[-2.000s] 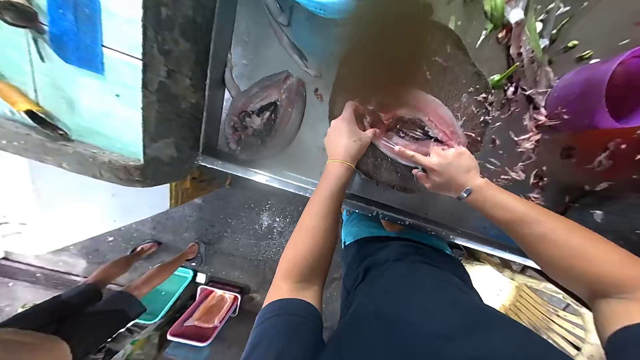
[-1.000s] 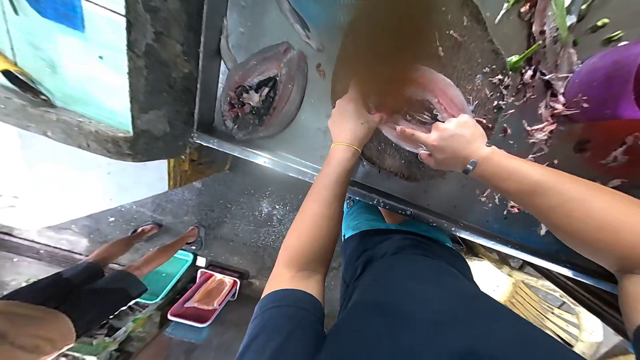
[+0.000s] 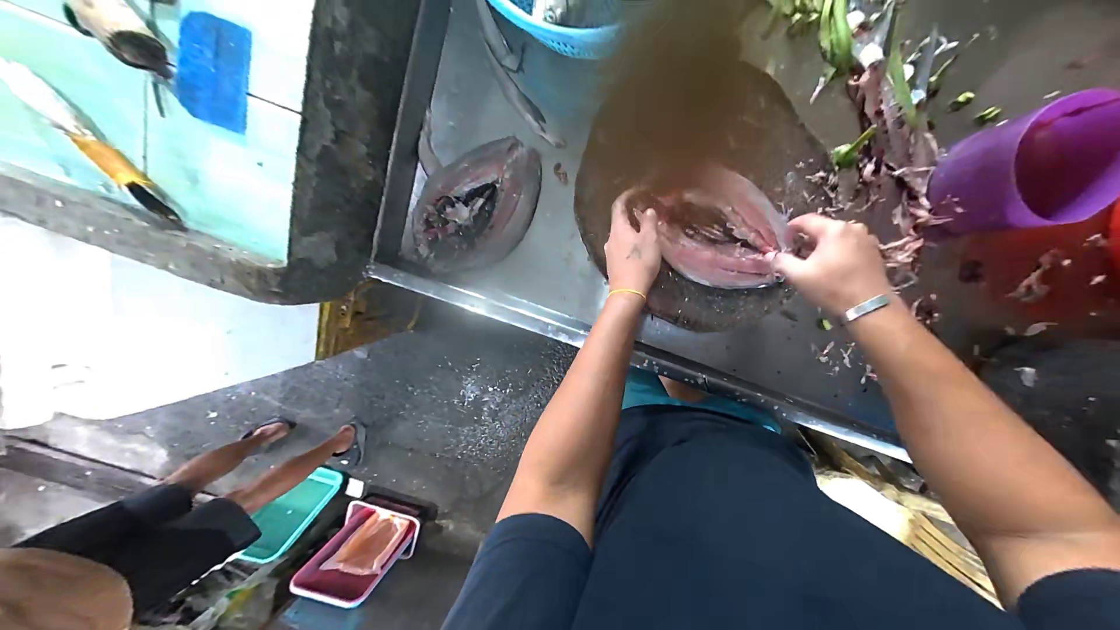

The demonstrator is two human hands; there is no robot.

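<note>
A cut-open fish point(image 3: 722, 232) lies spread on a round chopping board point(image 3: 700, 306), its reddish inside facing up. My left hand point(image 3: 633, 245) grips the fish's left end. At its right end, the thumb and fingers of my right hand point(image 3: 836, 262) pinch the flesh. A brown blur across the upper part of the board hides part of the board and whatever is there. Another opened fish point(image 3: 477, 206), dark inside, rests on the metal table point(image 3: 542, 297) to the left of the board.
A blue plastic basket point(image 3: 560, 37) holding fish stands at the top. Fish scraps and green trimmings point(image 3: 884, 131) lie right of the board, beside a purple plastic container point(image 3: 1019, 166). A tiled counter point(image 3: 262, 175) borders the left. A person point(image 3: 131, 534) is at lower left near plastic trays point(image 3: 354, 556).
My right hand has gone from lying over the fish's lower right side to pinching its right end. My left hand keeps its hold on the left end.
</note>
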